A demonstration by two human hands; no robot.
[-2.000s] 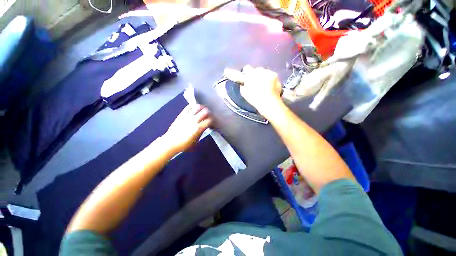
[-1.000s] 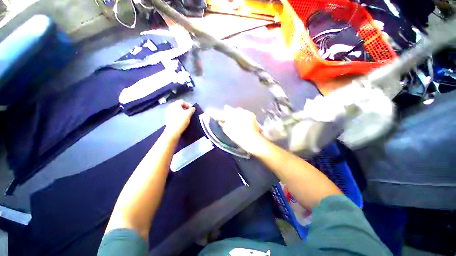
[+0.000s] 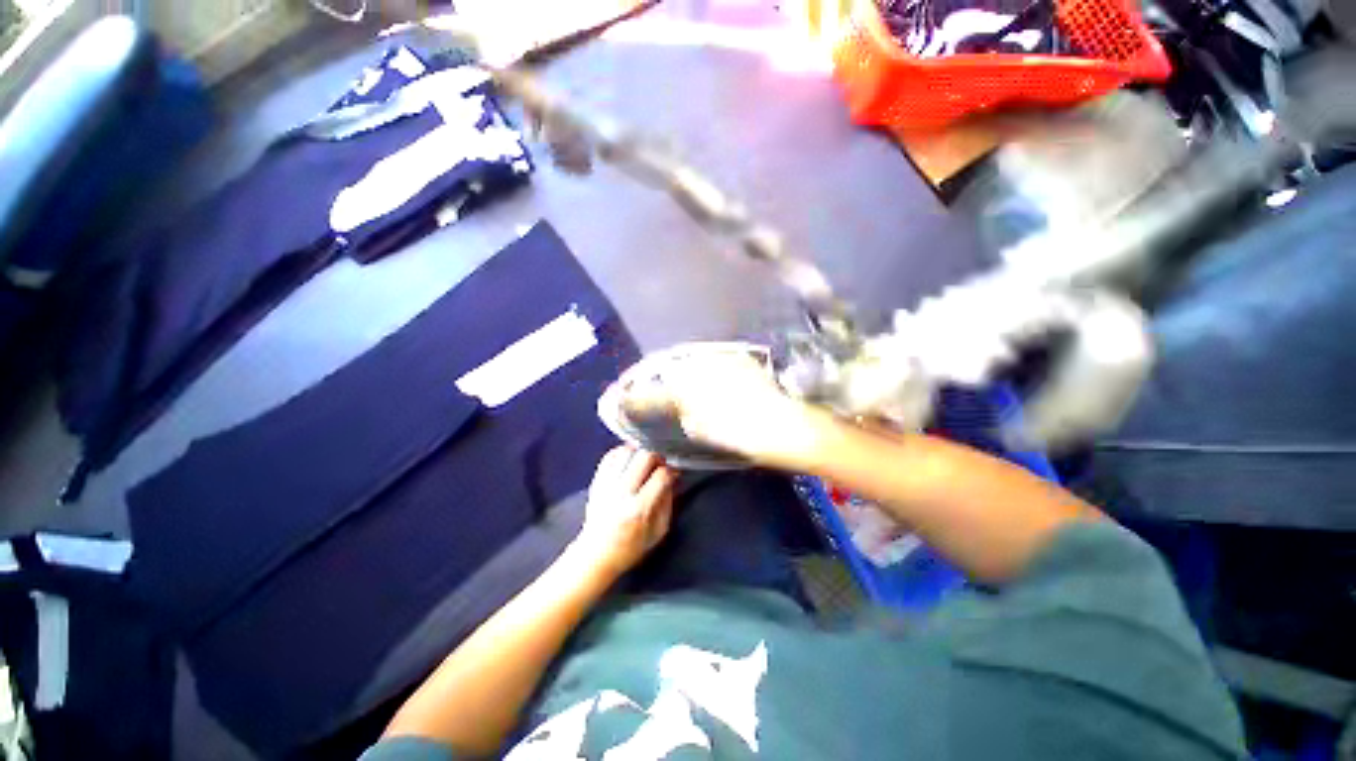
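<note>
A long dark navy fabric panel (image 3: 372,446) lies flat in front of me. A white strip (image 3: 528,357) lies across it near its right end. My right hand (image 3: 744,413) is shut on the iron (image 3: 650,405), which sits over the panel's near right corner. The hand and the wrapped hose partly hide the iron. My left hand (image 3: 631,509) is just below the iron, its fingertips pinched together at the panel's near corner. The cloth between the fingers is mostly hidden.
Navy waiting panels (image 3: 223,268) with white strips lie at far left; a dark heap (image 3: 89,639) with white patches is at near left. A wrapped hose (image 3: 714,201) hangs across the right. A red basket (image 3: 982,89) stands far right, a blue crate (image 3: 907,572) below the table edge.
The iron and my right hand have moved from the panel's far corner to its near one. My left hand has left the far corner and come down to the near corner, uncovering the strip.
</note>
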